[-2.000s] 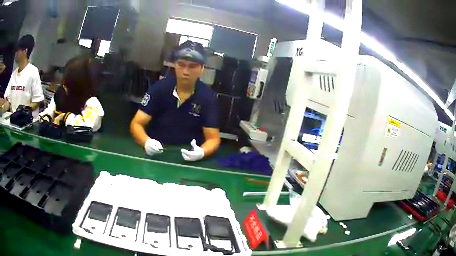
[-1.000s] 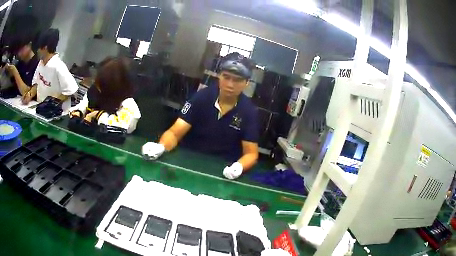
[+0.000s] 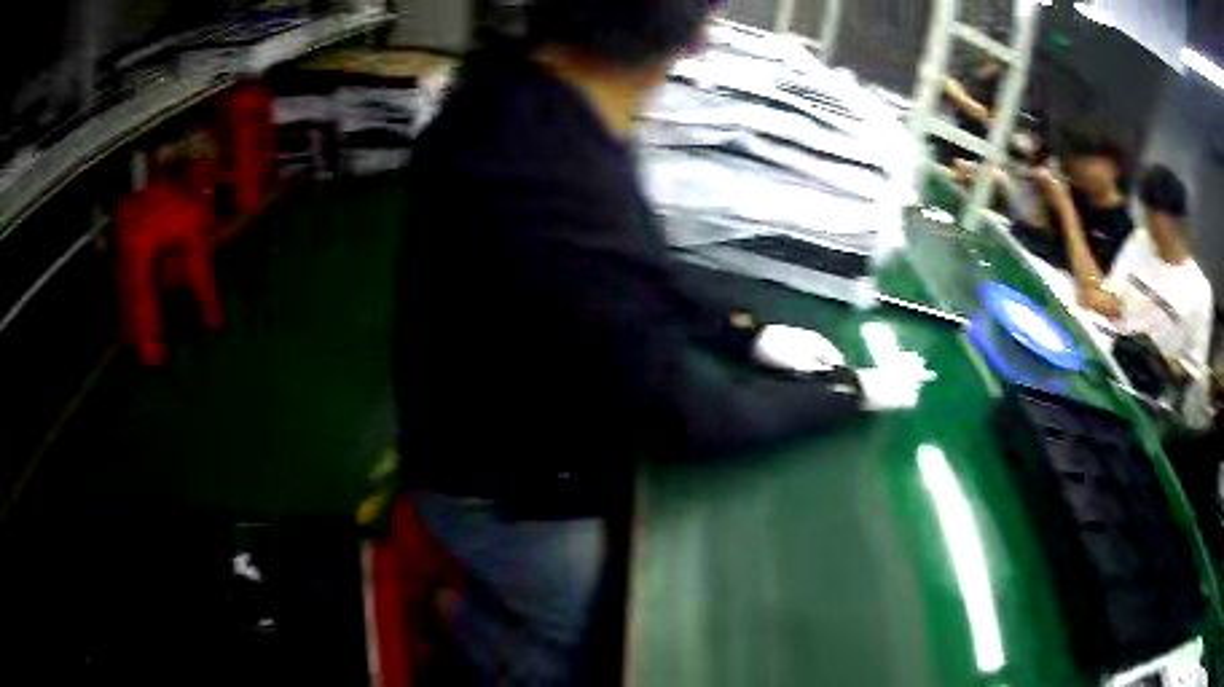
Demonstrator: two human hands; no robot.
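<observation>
Neither of my hands can be made out in the blurred head view. The black blister tray [image 3: 1107,517] lies on the green belt at the right. A small part of the white blister tray [image 3: 1165,668] shows at the lower right corner; its pockets are cut off by the frame edge. The blue reel [image 3: 1031,333] lies beyond the black tray.
A person in dark clothes [image 3: 537,295] sits close beside the belt [image 3: 779,570], white-gloved hands over it. Behind are a large white stack [image 3: 772,161] and a pale frame. Red stools [image 3: 164,255] stand on the green floor at left. Other people are at the far right.
The view has swung far to the left. The black tray and reel now lie at the right, the white tray is almost out of view, and the neighbouring person has come into view.
</observation>
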